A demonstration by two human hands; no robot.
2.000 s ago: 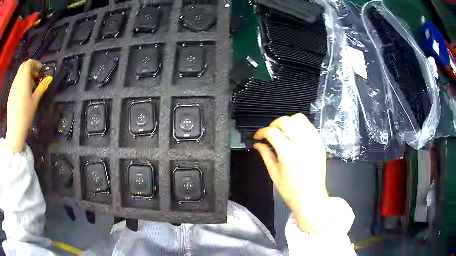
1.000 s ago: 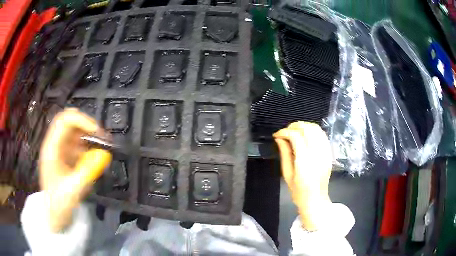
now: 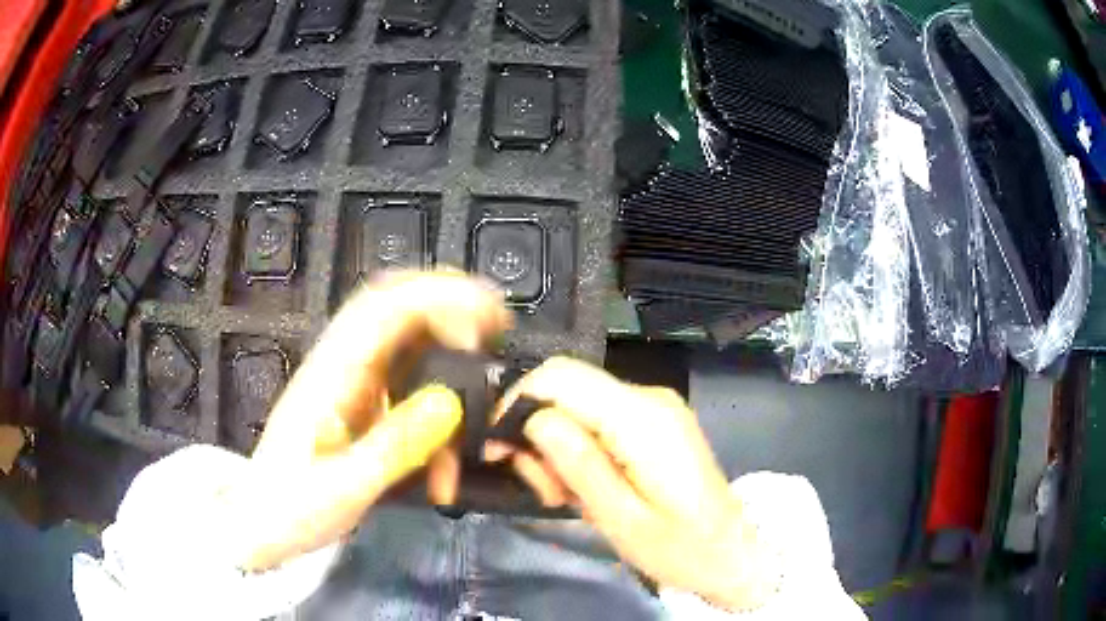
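My left hand [image 3: 364,388], with an orange cover on its thumb, holds a dark watch body [image 3: 467,382] over the near edge of the foam tray [image 3: 594,231]. My right hand [image 3: 619,443] is at the watch's right side, its fingertips closed on a small black strap [image 3: 519,416]. The hands are nearly touching and slightly blurred; the join between strap and watch is hidden by the fingers. Other watch bodies, such as this one [image 3: 511,262], lie in the tray's square pockets.
A stack of black ridged straps [image 3: 716,224] lies right of the tray on the green mat. Clear plastic bags of straps [image 3: 879,243] lie further right. Tangled black strips [image 3: 73,231] cover the tray's left side. Red edges show at far left and lower right.
My left hand has moved right from the tray's left side with the watch body. My right hand has moved left from the strap stack, and both hands now meet in front of me.
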